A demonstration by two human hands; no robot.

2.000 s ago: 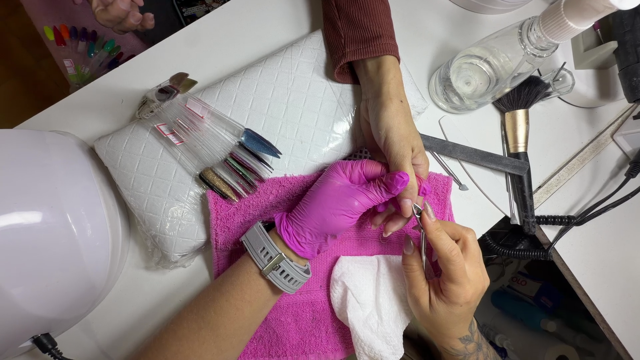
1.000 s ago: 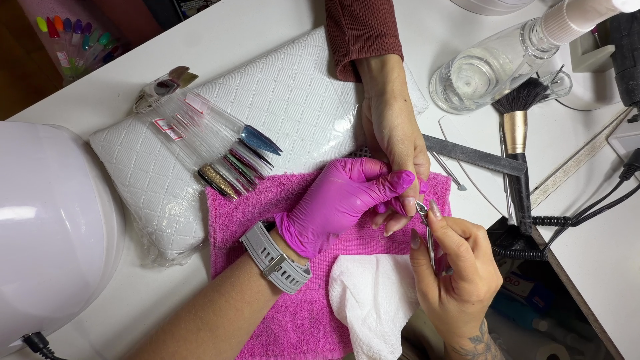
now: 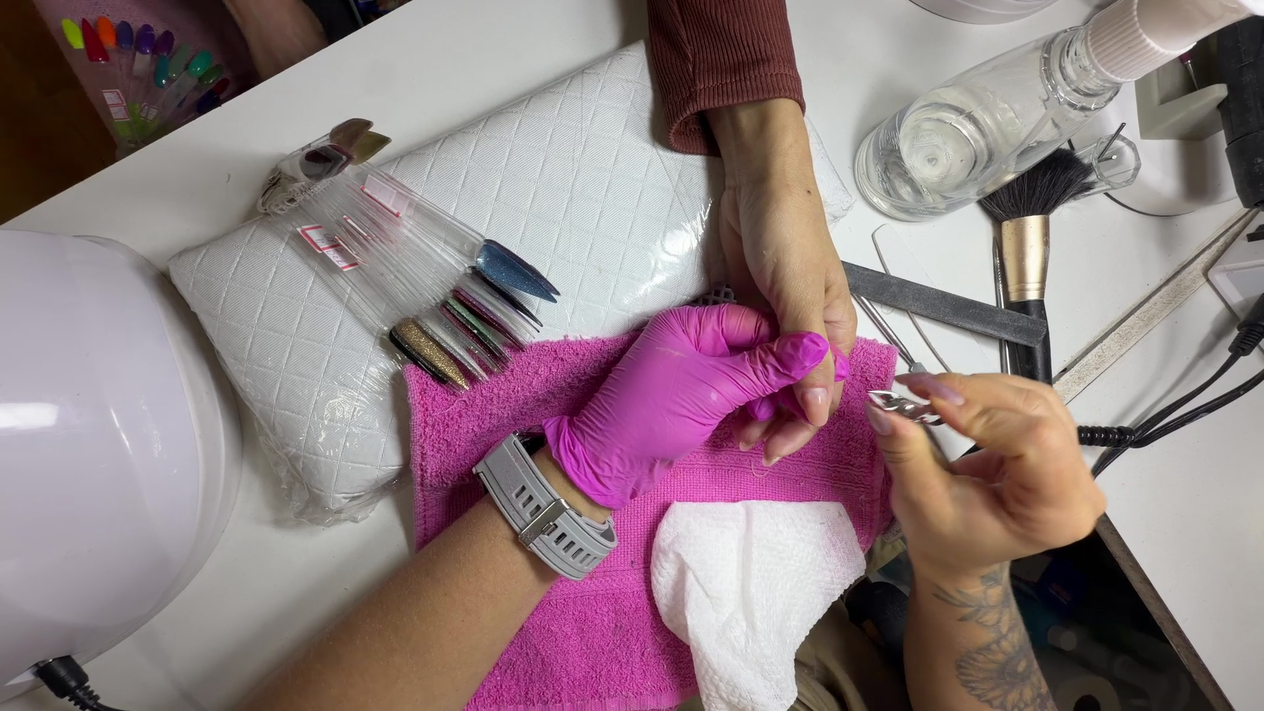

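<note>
My left hand (image 3: 681, 390), in a pink glove with a grey watch strap at the wrist, holds the fingers of another person's hand (image 3: 790, 257) over a pink towel (image 3: 583, 622). That hand comes from a ribbed brown sleeve and rests palm up near a white quilted cushion. My bare right hand (image 3: 987, 454) pinches metal cuticle nippers (image 3: 907, 405) between thumb and fingers, to the right of the held fingertips and apart from them. A crumpled white paper towel (image 3: 750, 583) lies on the pink towel below my left hand.
Nail colour samples (image 3: 395, 267) lie on the plastic-wrapped white cushion (image 3: 573, 178). A white nail lamp (image 3: 99, 444) stands at left. At right are a clear bottle (image 3: 978, 128), a black brush (image 3: 1027, 237), a grey nail file (image 3: 948, 306) and black cables (image 3: 1165, 425). An open drawer (image 3: 1106, 612) lies lower right.
My right hand has moved the nippers to the right, off the other person's fingertips. My left hand keeps its hold on the fingers. Part of a hand at the top left has shifted.
</note>
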